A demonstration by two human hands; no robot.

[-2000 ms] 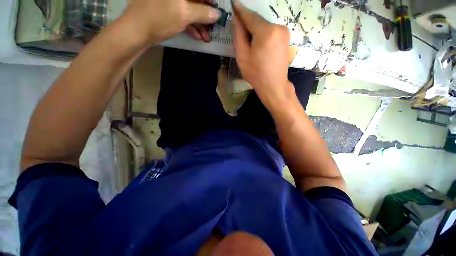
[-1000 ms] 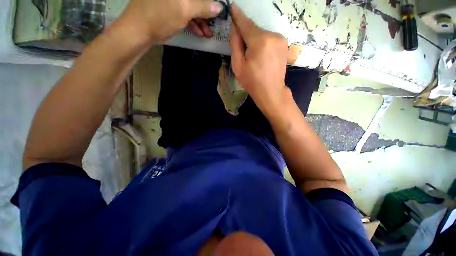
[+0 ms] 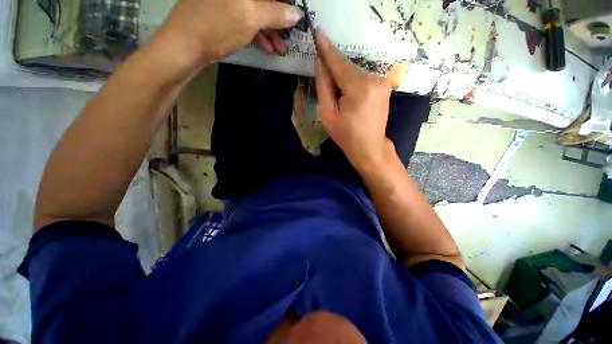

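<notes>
My left hand (image 3: 225,27) is at the top of the picture, over the front part of the cream table (image 3: 429,30). Its fingertips grip a small dark metal piece (image 3: 301,25), partly hidden by the fingers and the picture's top edge. My right hand (image 3: 355,101) is at the table's front edge, its index finger stretched along a thin dark rod, which looks like a needle file (image 3: 310,19). The rod's tip lies against or right beside the small piece; exact contact cannot be told.
A black-and-yellow screwdriver (image 3: 553,41) lies on the table at the right. A plaid cloth (image 3: 111,30) is at the upper left. A printed measuring scale (image 3: 523,101) runs along the table's front edge. Green containers (image 3: 553,275) stand on the floor at the lower right.
My right hand has moved down, towards my body, and more of the rod shows above its index finger. My left hand has hardly moved and keeps the small piece.
</notes>
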